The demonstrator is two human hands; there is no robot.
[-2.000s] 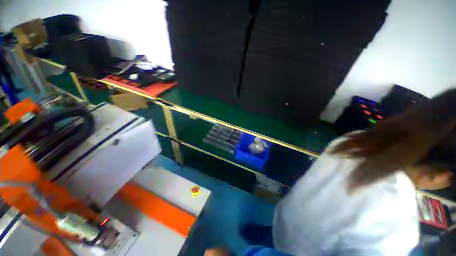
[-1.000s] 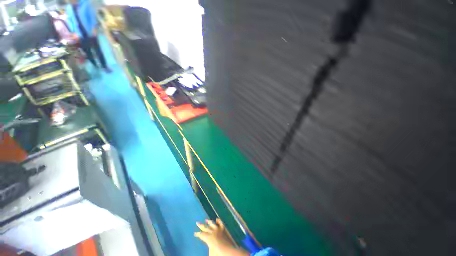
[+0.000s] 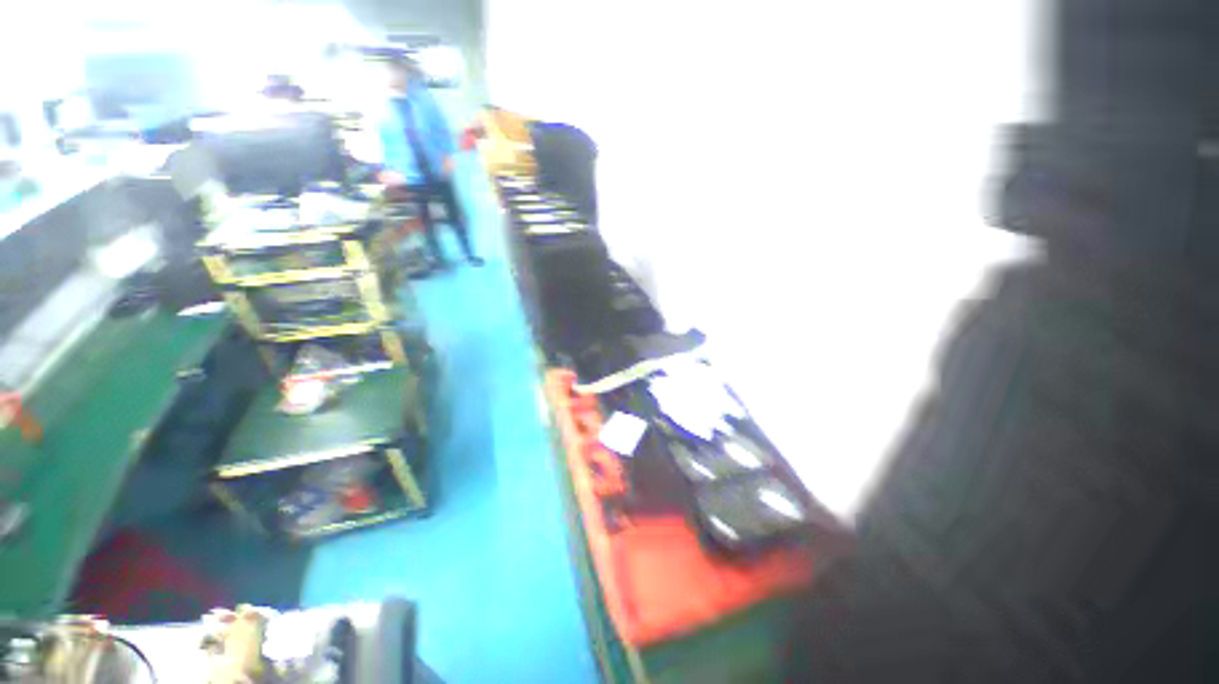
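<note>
Neither of my hands is in the picture. Nearest in front on the right is a bench with a red tray or mat lying on its green surface. A black tray with whitish items stands at the back of the red area. A small white card or paper lies to its left. The picture is blurred, so the small items cannot be told apart.
A blue floor aisle runs away from me. A yellow-framed shelf cart stands left of it. A person in blue stands farther back. A green bench is at left, a black curtain or sheet at right.
The view has swung left and forward along the aisle. The hand seen near the rail a second ago is out of the picture. The red tray and cart appear nearer.
</note>
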